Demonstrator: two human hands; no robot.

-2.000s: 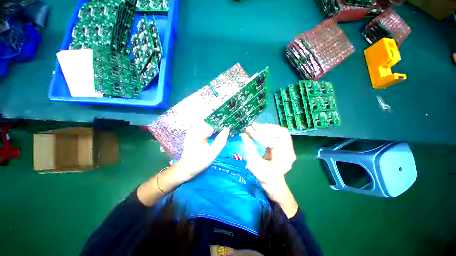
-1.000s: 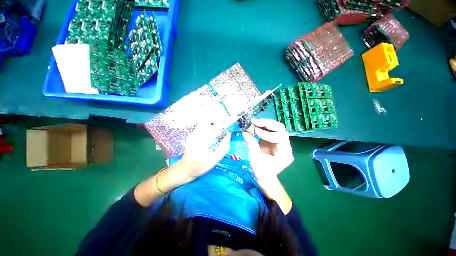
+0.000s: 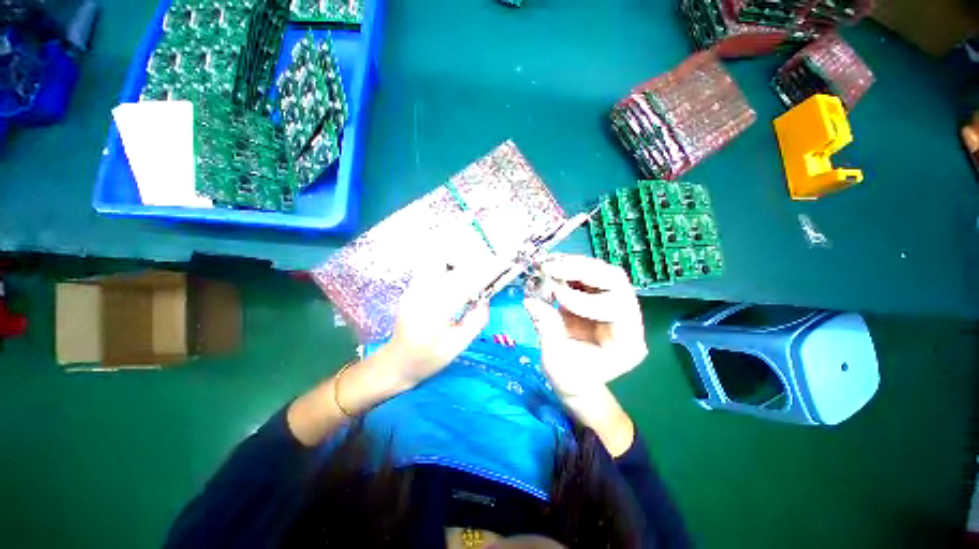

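Observation:
A PCB panel (image 3: 558, 233) is held nearly edge-on above my lap, so its face hardly shows. My left hand (image 3: 438, 316) is shut on its lower left part. My right hand (image 3: 588, 322) has its fingertips at the panel's right side, near small dark parts; whether they pinch the panel or a small part cannot be told. A pink bubble wrap sheet (image 3: 403, 238) lies slanted under and behind the panel, over the bench edge. A fanned stack of green panels (image 3: 671, 231) lies on the bench right of my hands.
A blue tray (image 3: 346, 204) of green panels and a white paper sheet (image 3: 161, 153) stands left. Wrapped bundles (image 3: 703, 102) and a yellow tape dispenser (image 3: 813, 145) with clear scraps (image 3: 813, 231) are right. A cardboard box (image 3: 123, 318) and a blue stool (image 3: 837, 367) stand below.
The panel has turned from showing its green face to nearly edge-on, then dropped slightly lower. My right fingers have shifted along its right side.

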